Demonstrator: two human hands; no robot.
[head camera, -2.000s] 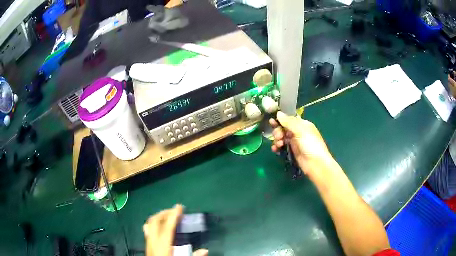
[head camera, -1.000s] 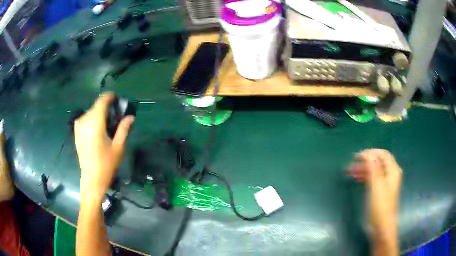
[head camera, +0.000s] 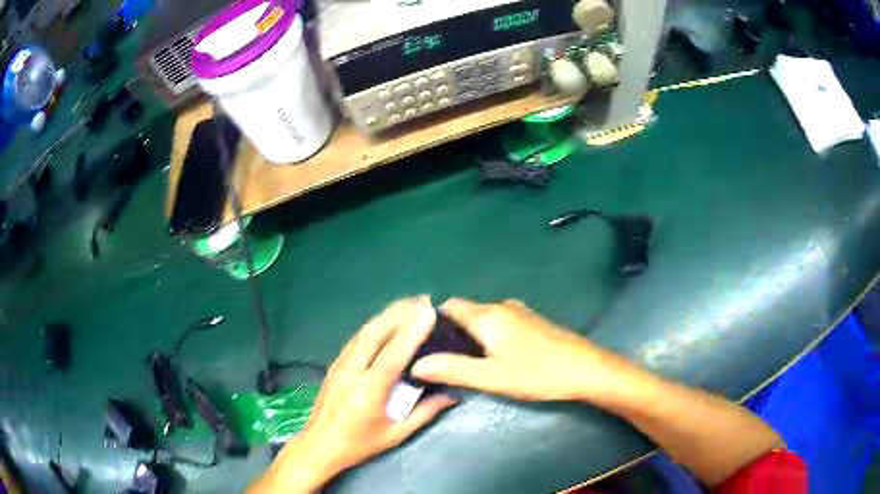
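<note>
My left hand (head camera: 371, 381) is closed around the white mains socket (head camera: 403, 399), which shows partly between its fingers. My right hand (head camera: 516, 352) holds a black power adapter (head camera: 446, 349) against the socket, low in the middle of the view. The fingers hide how far the two are joined. A bundled black DC cord (head camera: 632, 243) with its plug (head camera: 569, 218) lies on the mat to the right of the hands. The electronic load meter (head camera: 444, 72) stands on the shelf with green digits lit, too blurred to read.
A white tumbler (head camera: 280, 111) with purple lid and a smartphone (head camera: 203, 178) are on the wooden shelf (head camera: 357, 164). A bundled cord (head camera: 516, 173) lies below it. Black adapters (head camera: 123, 423) lie at lower left by a green patch (head camera: 275, 415). A grey post (head camera: 632, 68) stands beside the meter.
My hands have come together from far apart. The left now has the white socket, which lay on the mat, and the right has a black adapter. The camera view has shifted.
</note>
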